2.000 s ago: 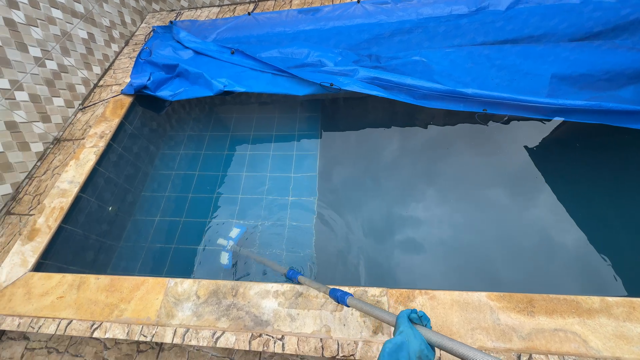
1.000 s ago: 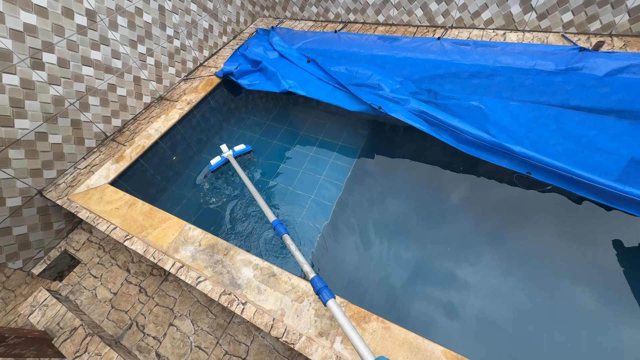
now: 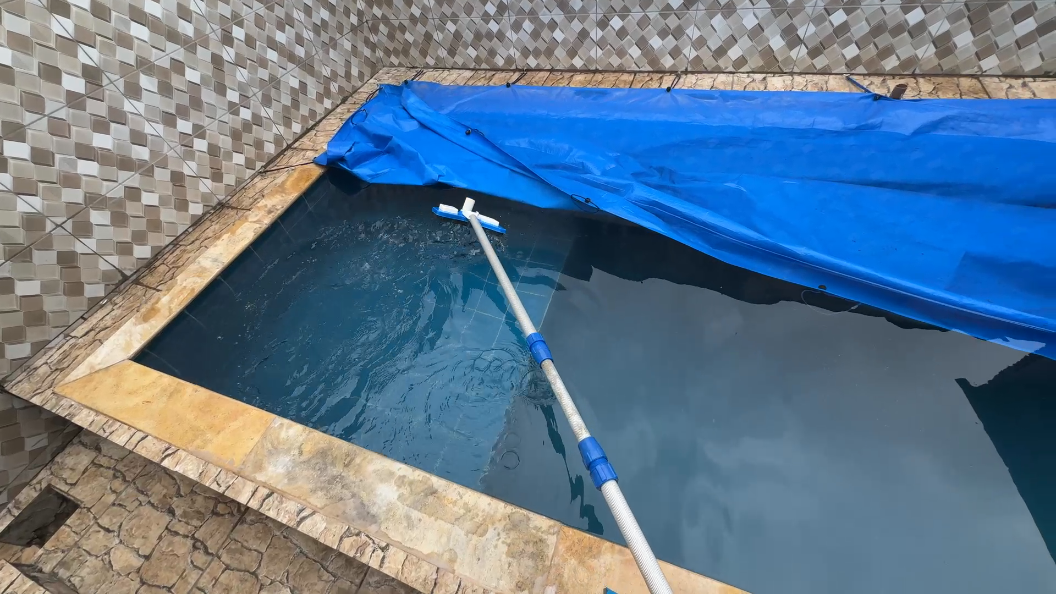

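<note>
A telescopic pole with blue locking collars runs from the bottom edge out over the pool water. At its far end a blue and white pool brush head is at the water near the blue tarpaulin cover, with ripples spreading to its left. Neither of my hands can be made out; only a tiny blue-green scrap shows at the bottom edge beside the pole, too little to tell how the pole is held.
The blue tarpaulin lies over the pool's far side. Stone coping borders the near and left edges. Mosaic-patterned walls stand left and behind. Cracked-stone paving with a dark square opening lies at lower left.
The brush head has moved farther out, toward the tarpaulin. The gloved hand seen on the pole two seconds ago has left the view. Ripples have spread on the water. The view has shifted.
</note>
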